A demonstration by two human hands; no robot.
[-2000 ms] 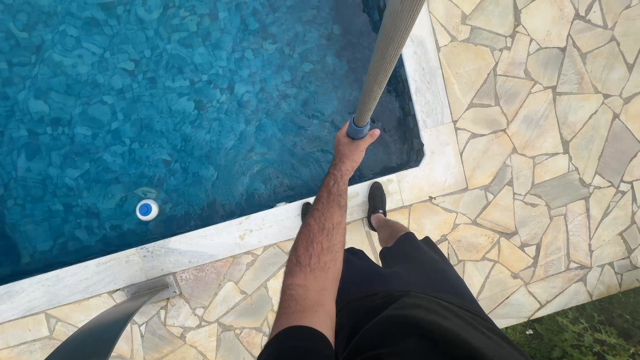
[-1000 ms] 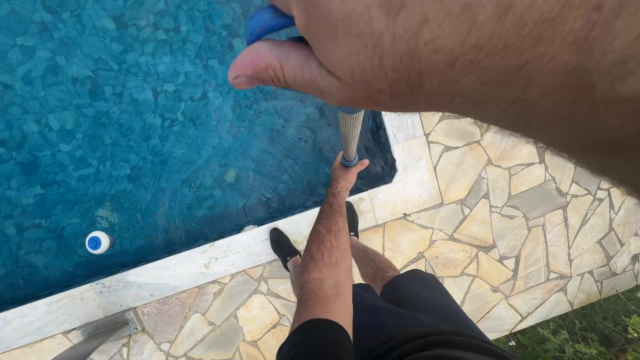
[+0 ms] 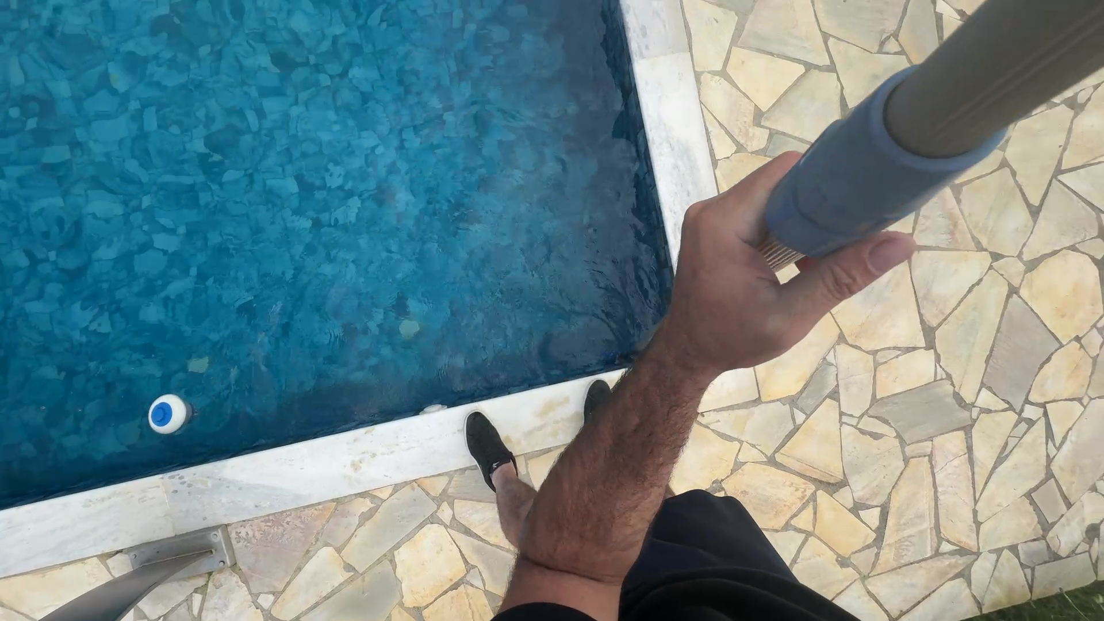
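Observation:
My left hand is wrapped around a ribbed telescopic pole, just below its blue plastic collar. The thumb lies along the right side, against the collar. Beyond the collar, a thicker grey pole section runs out at the upper right corner. The pole's lower part is hidden behind my hand and forearm. My right hand is out of view. To the left of my forearm lies a swimming pool of blue water, with a round white and blue float near its lower edge.
Pale stone coping edges the pool, with its corner behind my forearm. My black shoes are on the coping. Irregular stone paving surrounds it. A curved metal rail is fixed at the lower left; grass shows at the lower right.
My left hand has come up and to the right with the pole, which now leans toward the upper right. My right hand, seen one second ago on a blue part at the top, has left the view.

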